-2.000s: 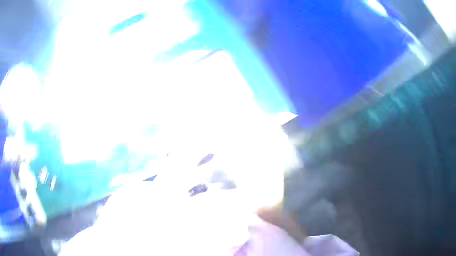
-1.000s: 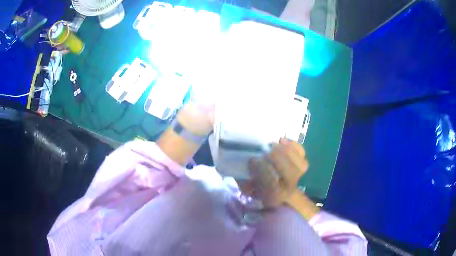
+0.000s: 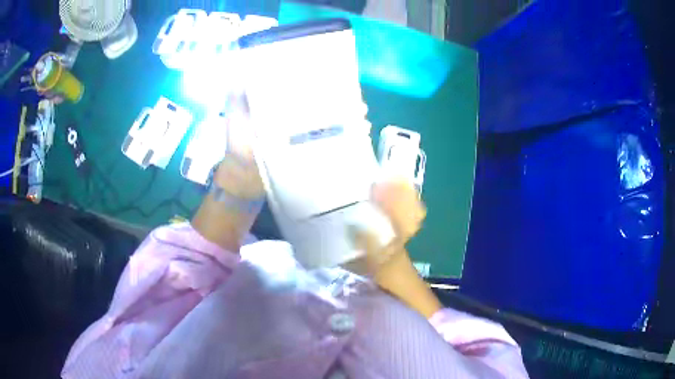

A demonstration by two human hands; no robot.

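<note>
A large white box-like unit [image 3: 314,159] is held up close in front of me, tilted, its dark edge at the far end and a grey label or slot on its face. A seam crosses it near its lower end. My left hand [image 3: 243,166] grips its left side, partly washed out by glare. My right hand [image 3: 396,218] is on its lower right corner, slightly blurred. A smaller white unit with a loop handle [image 3: 400,154] lies on the green table just right of the held unit.
More white units [image 3: 159,133] lie on the green table [image 3: 451,170] at the left and far side. A fan [image 3: 95,16], a yellow bottle or can [image 3: 59,80], a power strip [image 3: 37,152] and a black remote [image 3: 76,146] are at the left. Blue sheeting [image 3: 562,185] hangs at the right.
The blur and glare have eased. The held unit now leans its far end to the left, and its face shows more clearly. Both hands still hold it. The view has shifted slightly right.
</note>
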